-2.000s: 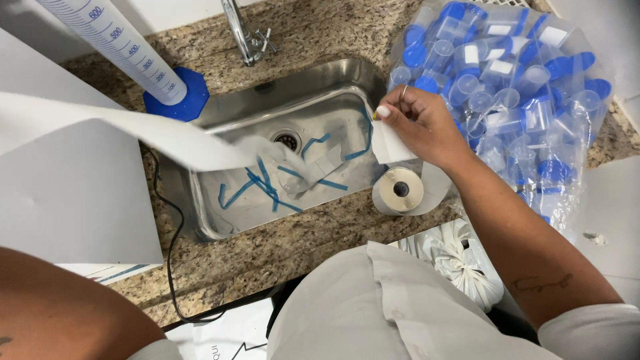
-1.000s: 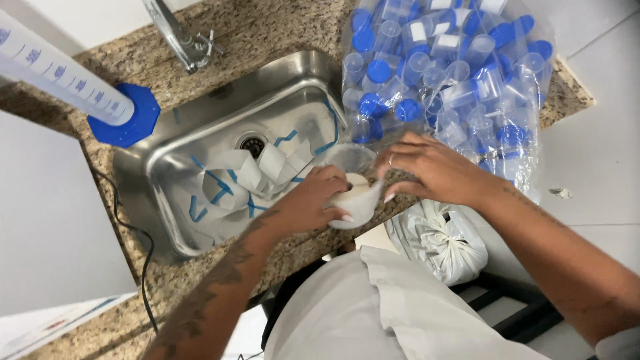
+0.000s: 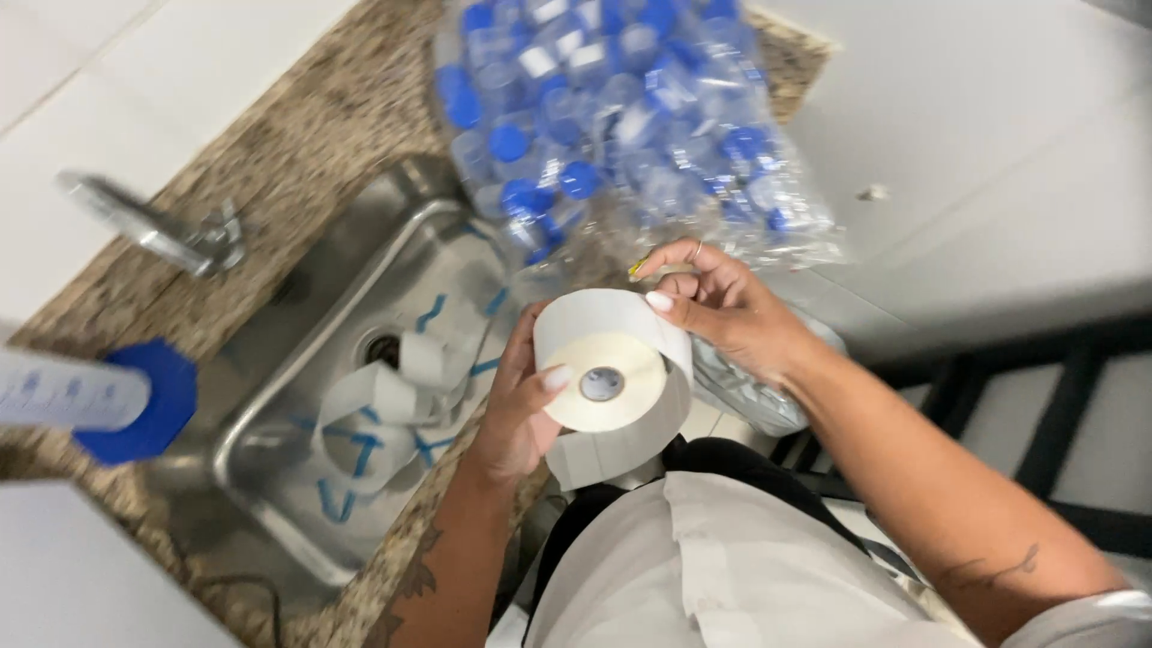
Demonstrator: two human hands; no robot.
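My left hand [image 3: 522, 396] grips a roll of white labels [image 3: 576, 382] from its left side, the thumb on the roll's flat face. The roll's core faces the camera, and a loose length of label strip [image 3: 598, 459] curls around its right and underside. At the roll's upper right edge, my right hand [image 3: 720, 310] touches the strip with its thumb; the index finger is raised. Whether the right fingers pinch the strip cannot be told. Beyond the hands lies a clear plastic bag of blue-capped containers [image 3: 612, 135].
A steel sink [image 3: 270, 396] at left holds a curled white strip [image 3: 360, 405] and several blue strips [image 3: 364, 454]. Near it are a chrome tap [image 3: 153, 225] and a graduated cylinder with a blue base [image 3: 148, 405]. A tied plastic bag [image 3: 756, 387] is below my right hand.
One second ago both hands were at a translucent cup by the sink; now they are at the label roll, which stood on the counter edge two seconds ago. The view has turned.
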